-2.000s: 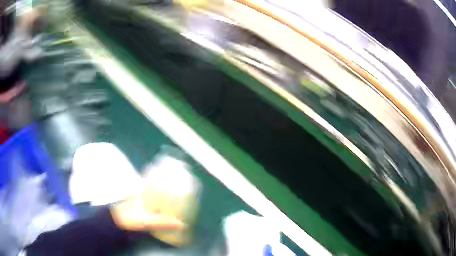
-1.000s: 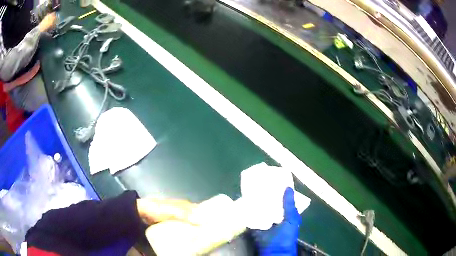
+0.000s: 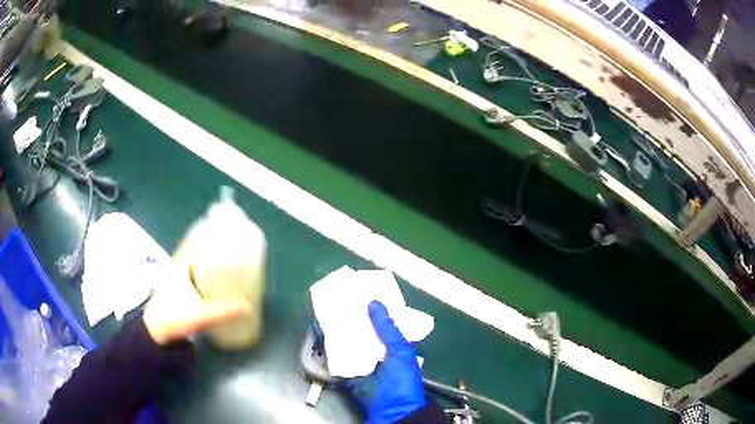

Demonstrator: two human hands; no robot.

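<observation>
My bare left hand point(image 3: 186, 319) holds the squat translucent bottle point(image 3: 228, 273) of yellowish liquid, roughly upright and slightly blurred. My right hand point(image 3: 396, 377), in a blue glove, holds a folded white cloth point(image 3: 356, 319), thumb on top; its other fingers are mostly hidden. A grey looped strap or cord point(image 3: 313, 358) with a small white tag point(image 3: 314, 393) shows beneath the cloth's left edge. A mains plug point(image 3: 548, 326) with a grey cable lies at the white belt rail to the right.
White folded cloths point(image 3: 120, 265) lie left of the bottle. Grey corded units point(image 3: 74, 170) lie farther left. A blue bin point(image 3: 33, 281) with clear plastic bags is at the left edge. The dark green belt point(image 3: 331, 141) carries a cord and plug. More corded units point(image 3: 586, 151) lie on the far side.
The bottle has moved from tilted over the cloth to roughly upright, left of it and apart. The view has shifted, showing more of the belt and far side. My right hand still holds the cloth.
</observation>
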